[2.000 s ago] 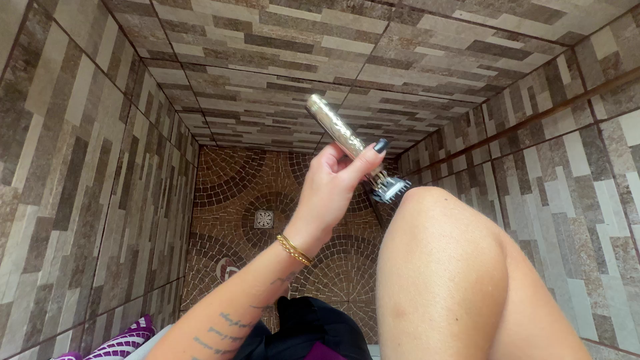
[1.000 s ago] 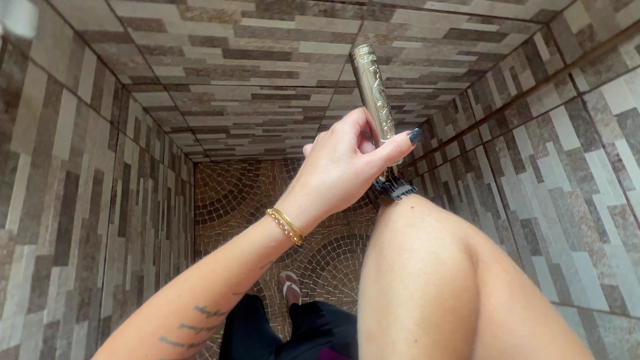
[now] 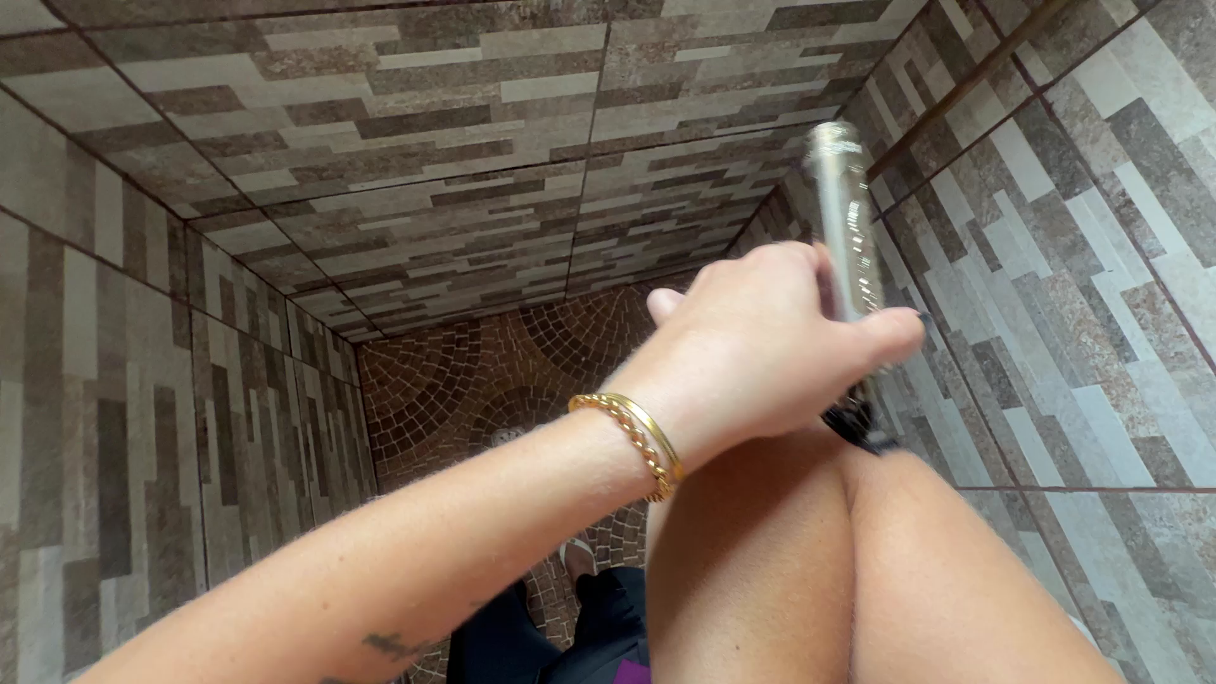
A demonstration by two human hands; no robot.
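My left hand (image 3: 760, 337) reaches in from the lower left, back of the hand up, gold bracelets at its wrist. It is closed around an ornate metal hair trimmer (image 3: 845, 223), whose embossed body points upward and is blurred. The trimmer's dark head (image 3: 860, 427) is low, against or just above the top of a bare bent leg (image 3: 921, 560); the hand and the leg partly hide it, so contact is hard to tell. My right hand is out of view.
Patterned tile walls (image 3: 456, 123) close in on the far side, left and right. Below lies a brown mosaic floor (image 3: 427, 389). Dark trousers (image 3: 608, 608) and a foot in a sandal (image 3: 577, 559) show at the bottom. A brown ledge (image 3: 969, 71) crosses the right wall.
My left hand has turned, bringing the trimmer from a leftward slant to nearly upright. The trimmer head has shifted right along the top of the bent leg. The view has moved somewhat.
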